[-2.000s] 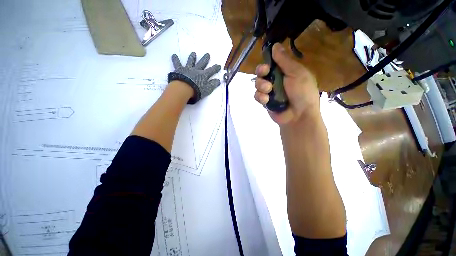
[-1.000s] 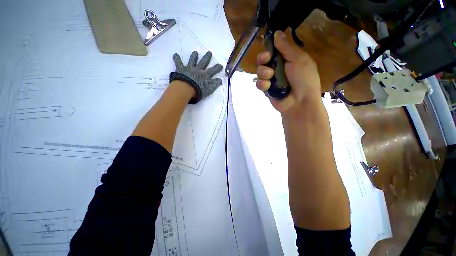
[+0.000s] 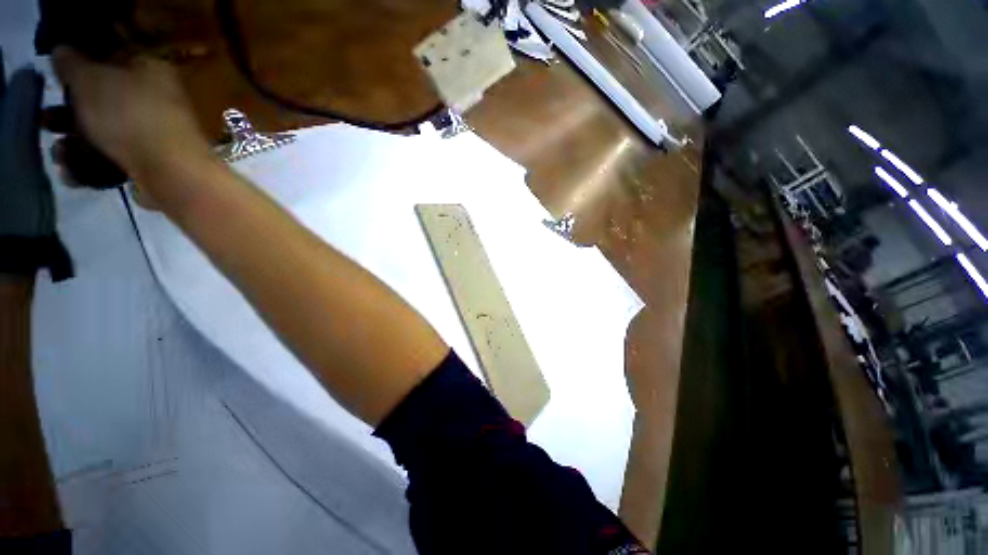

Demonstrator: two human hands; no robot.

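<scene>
My left hand (image 3: 26, 163), in a grey glove with a dark cuff, is cut off by the left edge; its fingers are not clear. My bare right hand (image 3: 125, 114) is closed around the black machine handle (image 3: 89, 165) at the upper left. The rest of the cutting machine is mostly out of view. The white-topped fabric lay (image 3: 119, 369) lies below my hands, with a dark cut line running down it. A white-topped cut bundle (image 3: 358, 217) lies to its right, partly behind my right forearm, with a beige oblong slab (image 3: 482, 304) on it.
Silver clips (image 3: 251, 138) grip the bundle's edges. A black cable runs to a pale connector box (image 3: 464, 60) on the brown table (image 3: 655, 358). White rolls and scraps (image 3: 596, 71) lie at the back. Beyond the table edge are a dark gap and cluttered shelves.
The view has swung to the right, so my hands and the lay now show at the left. The beige slab on the bundle and the shelves have come into view.
</scene>
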